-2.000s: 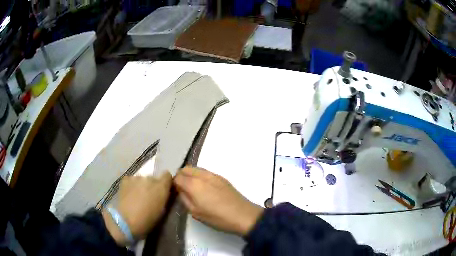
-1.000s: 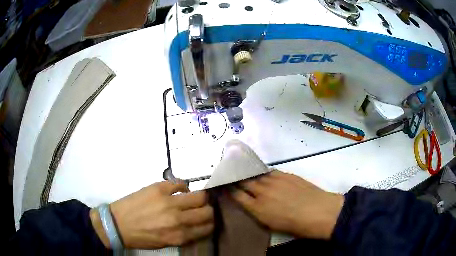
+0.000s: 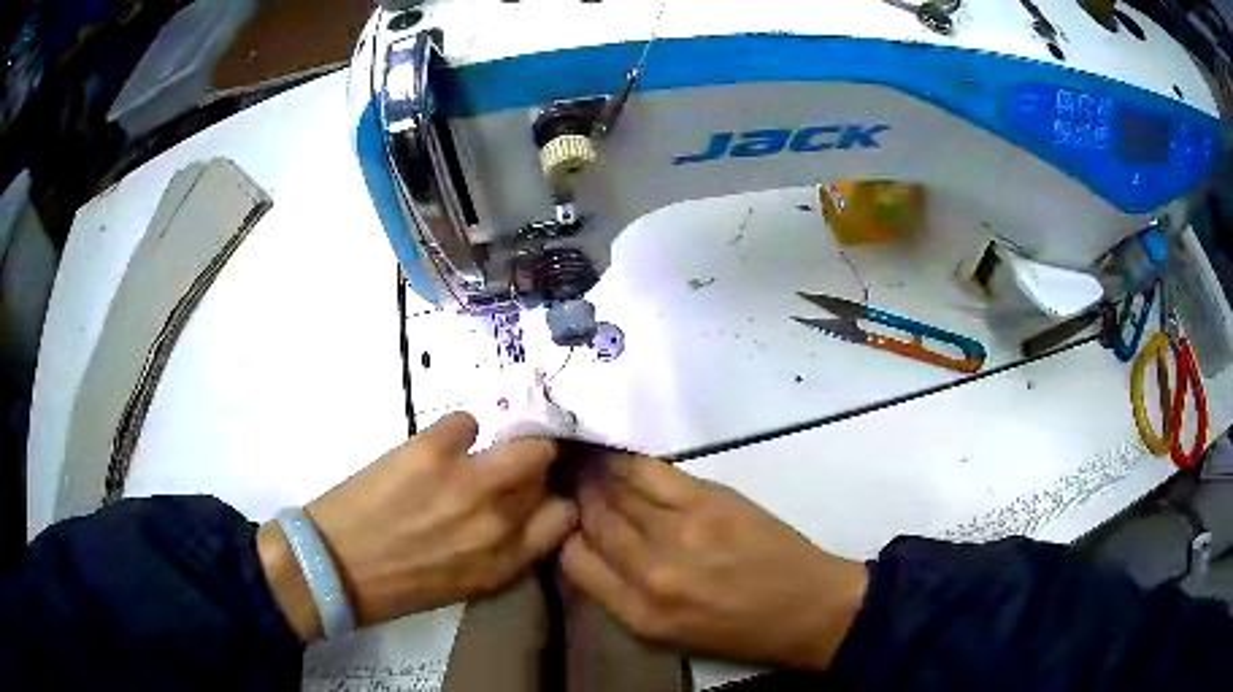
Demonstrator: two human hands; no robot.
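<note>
The brown-taupe cut panel [image 3: 615,656] hangs over the table's front edge with a dark seam line down its middle. Its top end lies between both hands, just in front of the needle plate. My left hand [image 3: 440,521] pinches the panel's end from the left; a pale band is on the wrist. My right hand [image 3: 703,554] holds the panel from the right, its fingers close to the left ones. The presser foot area [image 3: 507,331] is brightly lit and apart from the panel. The fingertips hide part of the panel's end.
A panel stack [image 3: 149,325] lies at the table's left. The lockstitch machine [image 3: 784,122] spans the top. Thread snips [image 3: 899,335] lie under its arm, near a yellow-orange container [image 3: 872,212]. Scissors [image 3: 1170,395] and a white holder [image 3: 1048,284] are at the right.
The view has turned from the stack to the machine. Both hands have brought the panel in front of the needle; since a second ago its pale pointed end has become mostly hidden between them.
</note>
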